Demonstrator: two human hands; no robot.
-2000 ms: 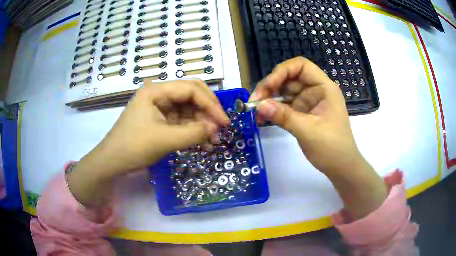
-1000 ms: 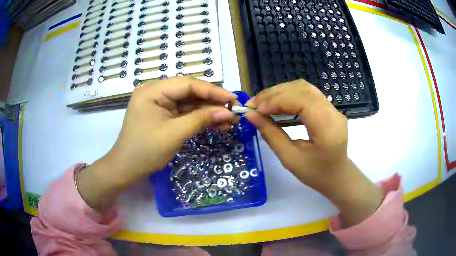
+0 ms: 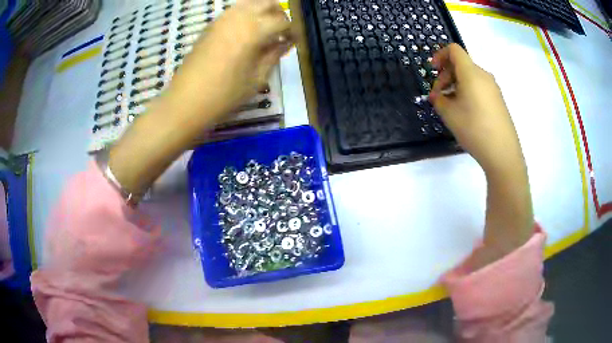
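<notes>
The blue bin (image 3: 329,221) is full of loose small silver flanged rings (image 3: 294,223) and lies at the centre near me. My right hand (image 3: 456,87) is over the right part of the black pocket tray (image 3: 349,127), its thumb and finger at a small white-and-silver piece low over the pockets. I cannot tell clearly whether it grips the piece. My left hand (image 3: 255,40) is above the right side of the slotted board (image 3: 176,40), fingertips near its far right edge; it is blurred, and I cannot tell if it holds anything.
A stack of boards (image 3: 50,23) stands at the back left. Another black tray (image 3: 547,10) lies at the back right. Yellow, blue and red tape marks the white tabletop (image 3: 389,241). Pink sleeves cover my forearms.
My hands have parted from above the bin. The left moved up over the slotted board, the right moved right over the black tray. The bin's contents are now uncovered.
</notes>
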